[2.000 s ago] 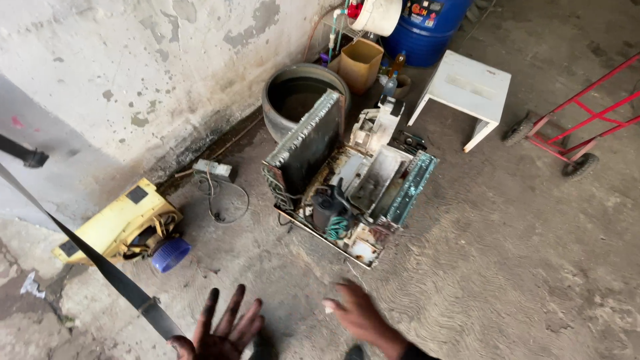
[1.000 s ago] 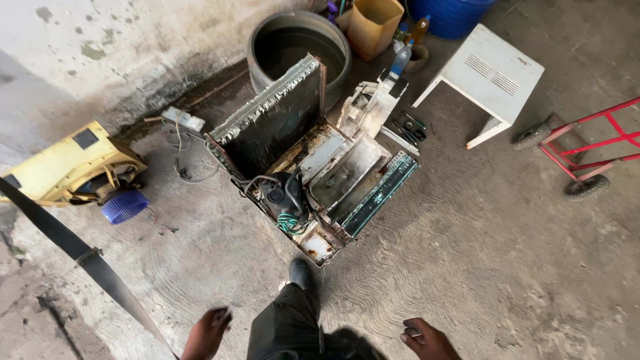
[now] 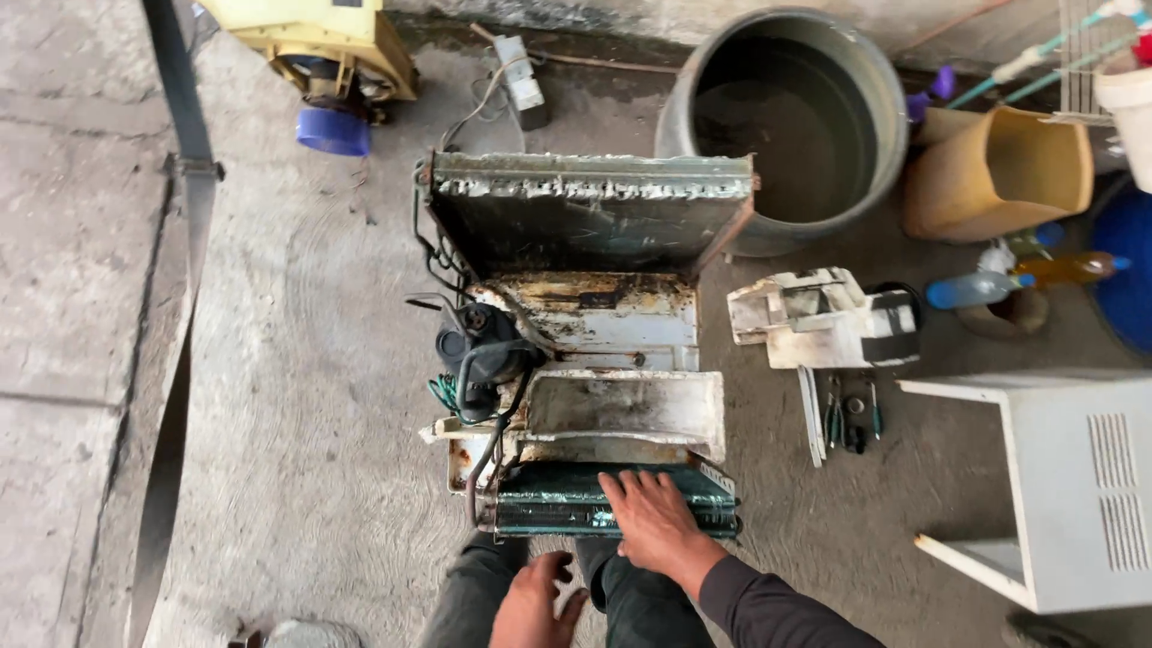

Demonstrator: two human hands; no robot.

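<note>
An opened window air conditioner chassis with a rusty metal base pan (image 3: 621, 328) stands on the concrete floor before me. My right hand (image 3: 652, 522) lies with fingers spread on the green-finned evaporator coil (image 3: 576, 490) at its near edge. My left hand (image 3: 537, 598) hangs just below the coil, fingers curled loosely with nothing between them. The large condenser coil (image 3: 585, 225) rises at the far side. A black compressor (image 3: 481, 346) with bent copper pipes sits on the left of the pan, with green wires beside it. A dirty white foam housing (image 3: 625, 405) lies behind the evaporator.
A round tub of water (image 3: 783, 117) stands behind. To the right are foam parts (image 3: 823, 315), pliers (image 3: 834, 418), a white metal casing (image 3: 1080, 486), bottles (image 3: 976, 290) and a cut yellow container (image 3: 999, 180). Left are a yellow housing (image 3: 315, 36), an electrical box (image 3: 520, 81) and a hanging strap (image 3: 184, 117).
My right hand has come down onto the evaporator coil; both hands were off the unit before. The view has moved closer and turned, with the unit now directly before my legs.
</note>
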